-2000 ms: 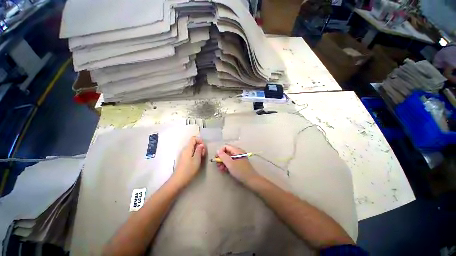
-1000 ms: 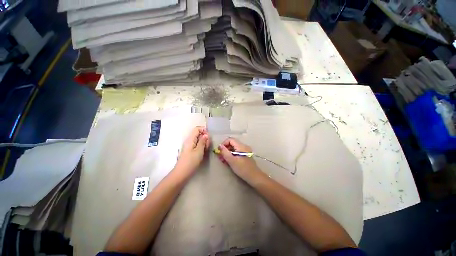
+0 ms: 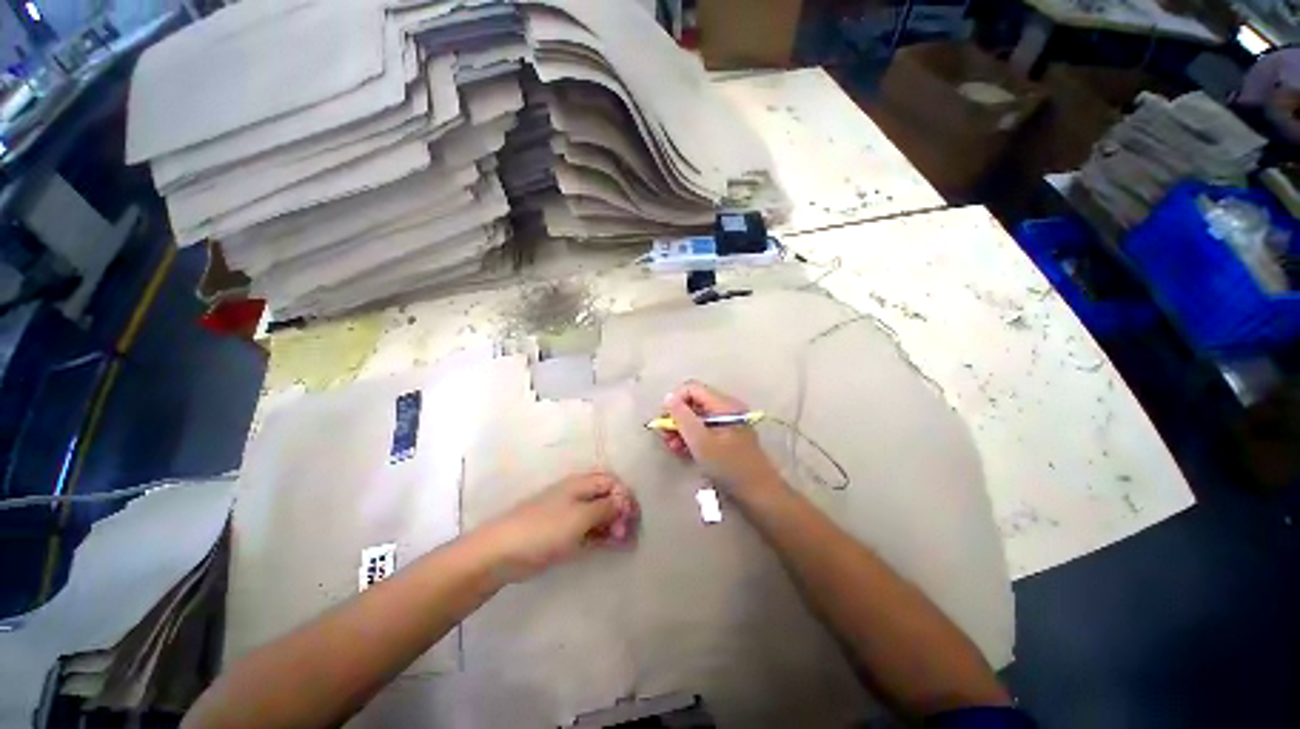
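A large beige-grey fabric panel (image 3: pixel 884 527) lies flat under both hands, its notch at the back middle with a greyer inset patch (image 3: pixel 565 378). A black label (image 3: pixel 406 427) and a white printed label (image 3: pixel 377 564) are on its left part. A small white tag (image 3: pixel 709 504) shows beside my right wrist. My right hand (image 3: pixel 702 427) holds a yellow-ended pen-shaped tool (image 3: pixel 736 419), tip pointing left, just above or on the panel. Its thin cord (image 3: pixel 801 373) loops right. My left hand (image 3: pixel 596 510) rests nearer me, fingertips together; whether they pinch anything is unclear.
A tall panel stack (image 3: pixel 357 157) stands behind the work, with a power strip (image 3: pixel 709 252) and black adapter (image 3: pixel 740 232) at its foot. Thread clippings (image 3: pixel 553 305) lie before the stack. A lower pile (image 3: pixel 121 570) is at left, blue crates (image 3: pixel 1212 271) at right.
My left hand has moved from near the notch down towards me. My right hand, with the pen, has shifted right relative to the notch. The small white tag has come into view.
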